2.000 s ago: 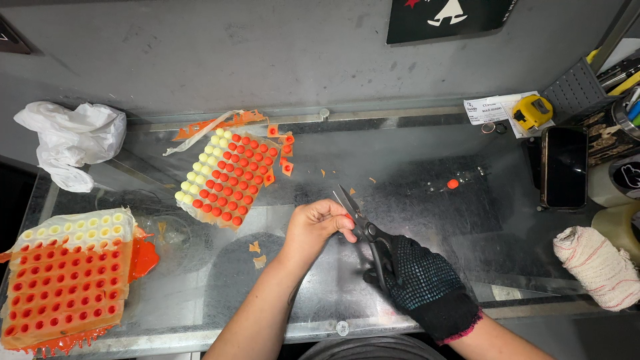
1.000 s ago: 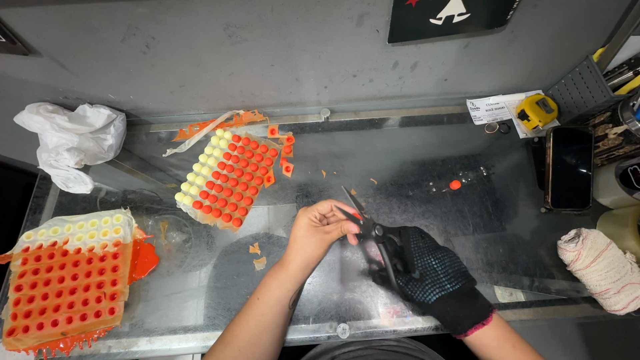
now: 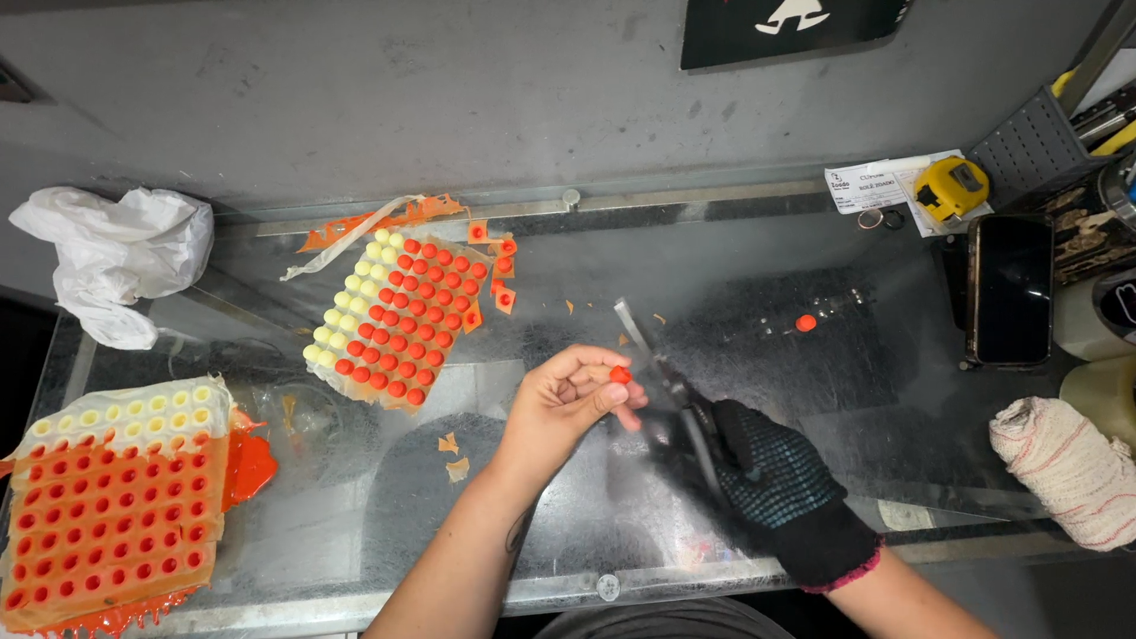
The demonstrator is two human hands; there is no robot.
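My bare left hand (image 3: 568, 399) pinches a small red domed piece (image 3: 620, 374) between thumb and fingers. Just to its right, my right hand (image 3: 772, 479), in a black dotted work glove, holds dark-handled scissors (image 3: 661, 359) whose blades point up and away; they look blurred. A sheet of red and pale yellow domed pieces (image 3: 404, 319) lies left of the hands, with several cut red pieces (image 3: 504, 266) along its right edge. Another sheet with red and cream hollows (image 3: 115, 497) lies at the lower left. One loose red piece (image 3: 806, 323) rests right of the scissors.
A crumpled white plastic bag (image 3: 120, 253) lies at the left. Small scraps (image 3: 454, 457) lie left of my forearm. On the right are a yellow tape measure (image 3: 951, 188), printed papers (image 3: 865, 188), a phone (image 3: 1010, 288), a rolled cloth (image 3: 1065, 470) and jars (image 3: 1096, 311).
The scissors have moved away from my left fingers, to the right. The red piece in my left hand now shows more fully.
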